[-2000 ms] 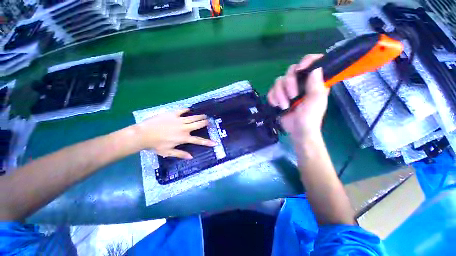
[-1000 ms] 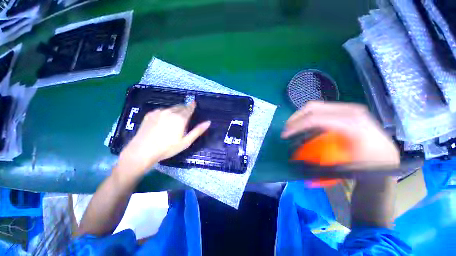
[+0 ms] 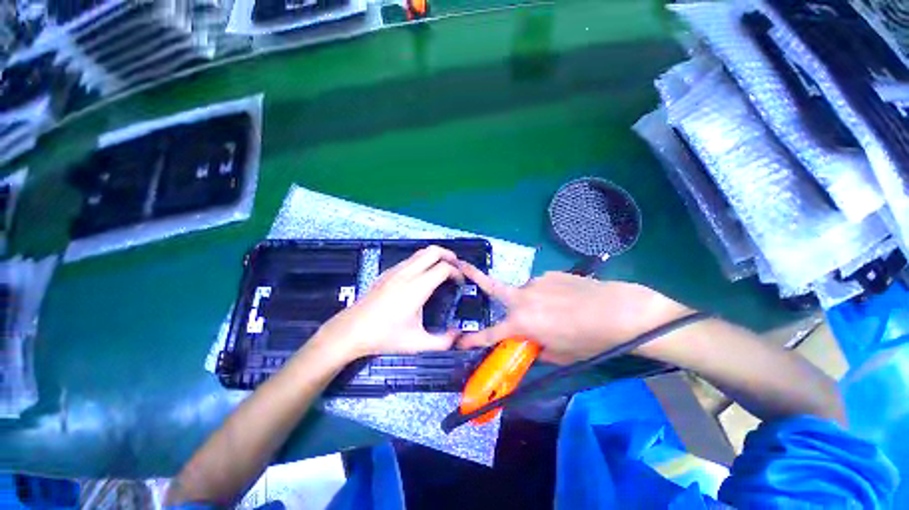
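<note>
The black plastic housing (image 3: 304,309) lies on a silvery protective sheet (image 3: 419,423), with small silver-white brackets (image 3: 257,310) in it. A silvery strip (image 3: 370,267) crosses its middle. My left hand (image 3: 399,304) is over the housing's right half, thumb and fingers bent around a bracket area. My right hand (image 3: 558,314) meets it there, fingertips close to the left ones. The orange and black electric screwdriver (image 3: 501,377) is tucked under my right palm, orange end towards me; its tip is hidden. Whether my left fingertips pinch something small is hidden.
A round screw dish (image 3: 595,217) stands on the green bench beyond my right hand. Wrapped housings are stacked at the right (image 3: 757,169) and back left (image 3: 140,45). Another housing on a sheet (image 3: 174,171) lies at the left. The screwdriver cord (image 3: 608,351) crosses my right forearm.
The housing has been turned around since the first frame. My right hand has swung the screwdriver back under its palm and come to the housing's right end, where my left hand has also moved.
</note>
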